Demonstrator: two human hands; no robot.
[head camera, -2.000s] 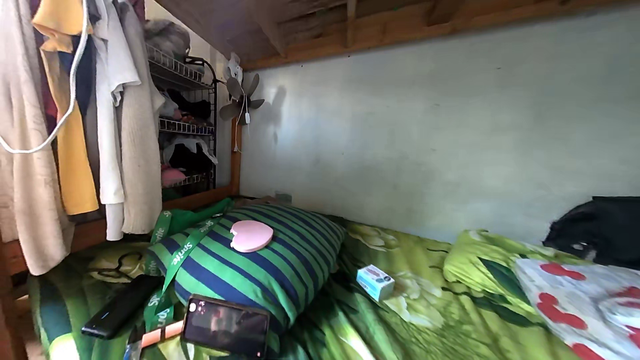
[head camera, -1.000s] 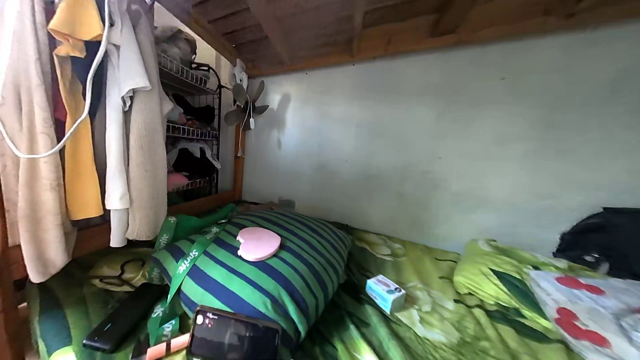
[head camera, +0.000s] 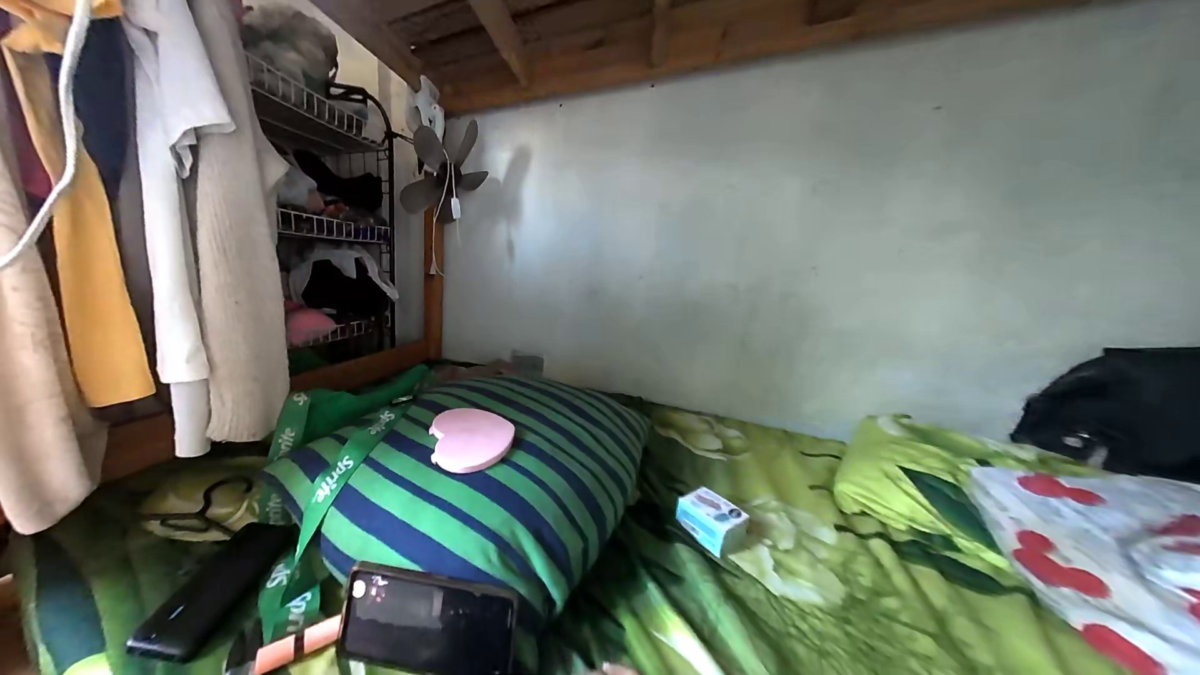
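Observation:
Neither of my hands can be made out; a small skin-toned patch shows at the bottom edge, too little to identify. On the bed lies a green and navy striped pillow with a pink heart-shaped case on top. A green lanyard strap drapes over its left side. Against the pillow's near side leans a dark smartphone, beside a peach-coloured strip. A black rectangular device lies to the left. Right of the pillow sits a small blue and white box.
Clothes hang at the left, with a white cord before them. Behind are a wire shelf rack and a small fan. A wooden bunk frame spans overhead. A red-patterned white cloth and a black bag lie right.

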